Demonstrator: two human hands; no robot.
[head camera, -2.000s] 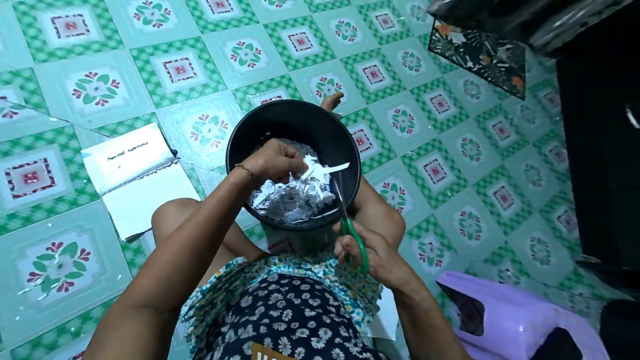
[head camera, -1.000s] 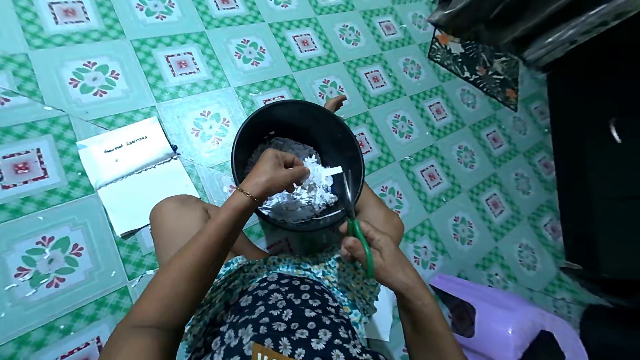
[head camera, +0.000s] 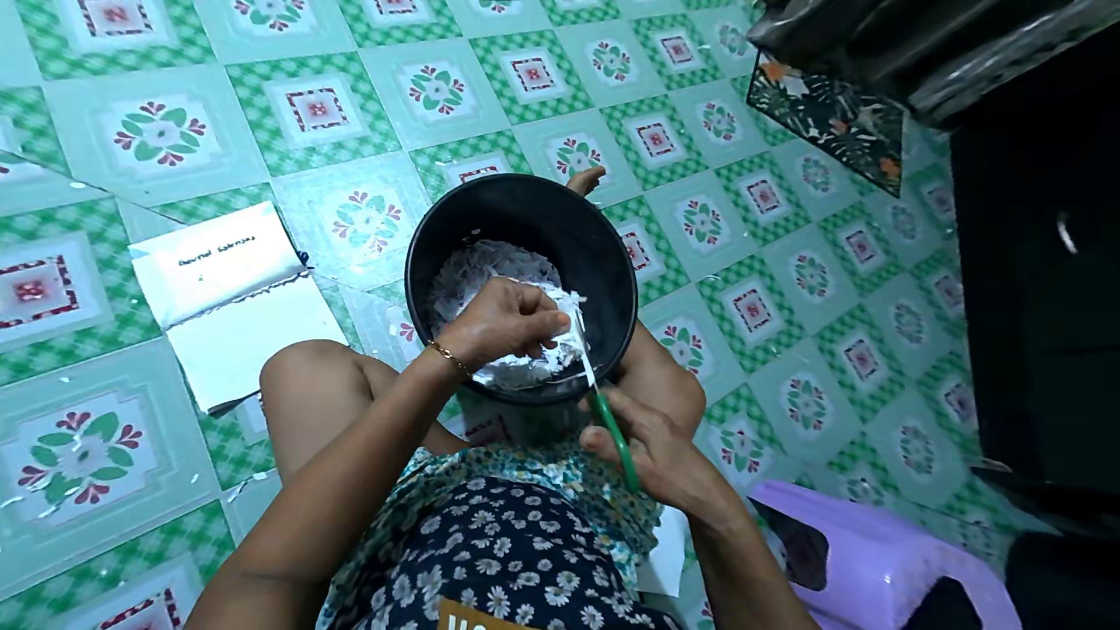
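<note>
A round black bucket (head camera: 612, 350) stands between my legs, with a heap of shredded white paper (head camera: 499, 262) inside. Over the heap, my left hand (head camera: 507, 324) pinches white paper between thumb and fingers. My right hand (head camera: 647, 446) grips green-handled scissors (head camera: 619, 442) at the bucket's near rim. The scissor blades point up into the bucket, close to my left fingertips and the paper. Whether the blades are apart is hard to tell.
An open notebook (head camera: 254, 341) bearing writing lies on the patterned floor at left. A purple plastic stool (head camera: 875, 551) is at lower right. White paper (head camera: 663, 556) lies beside my lap. Dark furniture (head camera: 1041, 306) stands at right.
The white strip that stuck out past my left fingers toward the bucket's right side in the earlier frames no longer shows there. Both hands stay over the bucket.
</note>
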